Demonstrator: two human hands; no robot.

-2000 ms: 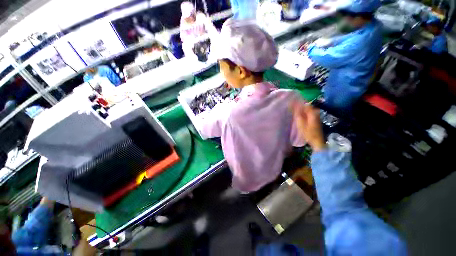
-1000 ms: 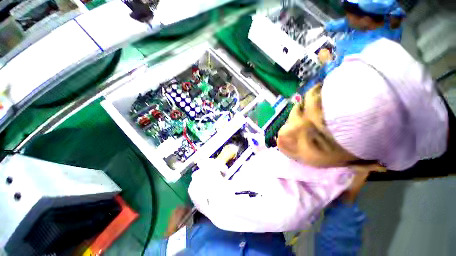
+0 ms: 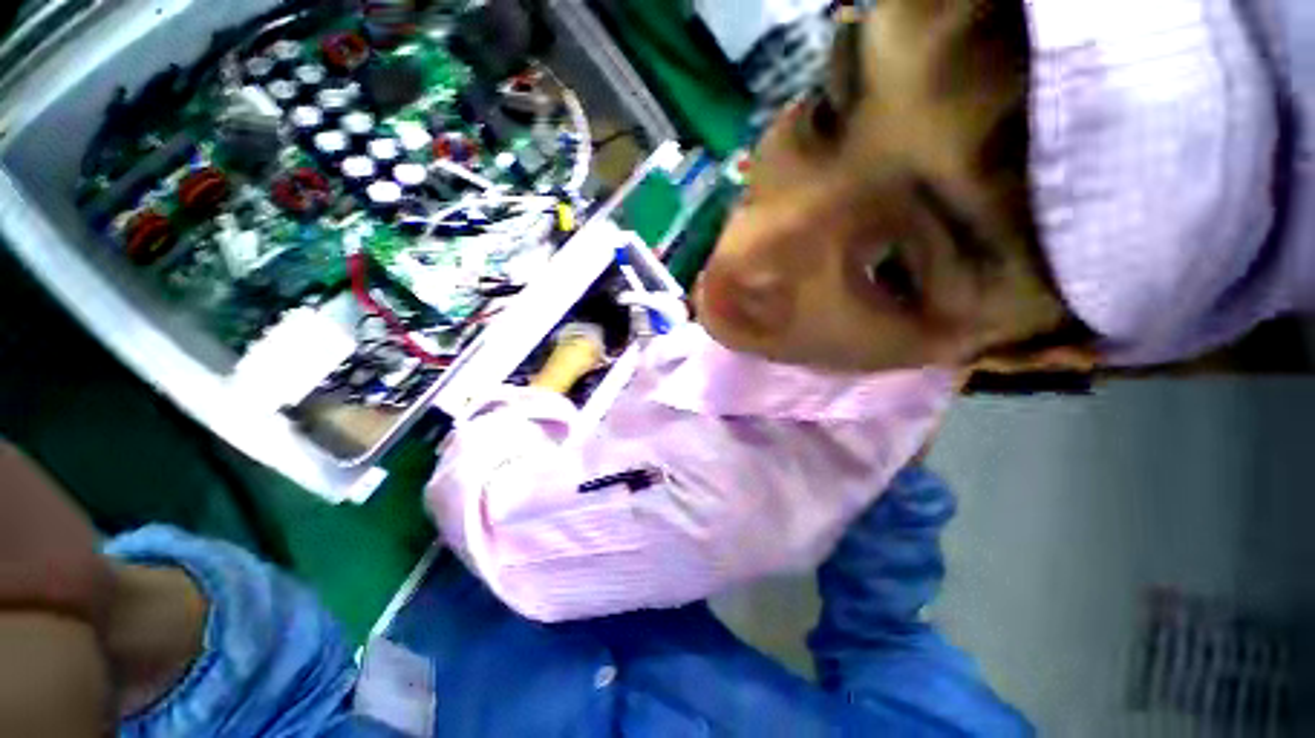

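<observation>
An open light-grey metal enclosure [image 3: 137, 356] is at the upper left, tilted in the view. A green circuit board [image 3: 274, 289] with white-topped capacitors [image 3: 332, 141], red-wound coils and a red wire [image 3: 378, 306] fills it. My left hand [image 3: 58, 598] is large and blurred at the lower left, cut off by the picture's edge; its fingers cannot be made out. It is apart from the enclosure. My right hand is not visible; only a blue sleeve [image 3: 894, 577] shows, passing behind a person's pink sleeve.
A person in a pink cap [image 3: 1154, 173] and pink smock [image 3: 649, 505] leans in close, covering the centre and right. That person's hand [image 3: 570, 361] is in the enclosure's near compartment. Green work surface [image 3: 325, 555] shows below the enclosure. Grey floor [image 3: 1067, 577] lies at the right.
The view has moved closer to the open enclosure and the person in pink, both now larger. The grey box with the orange edge has left the picture. My left hand now shows large at the lower left.
</observation>
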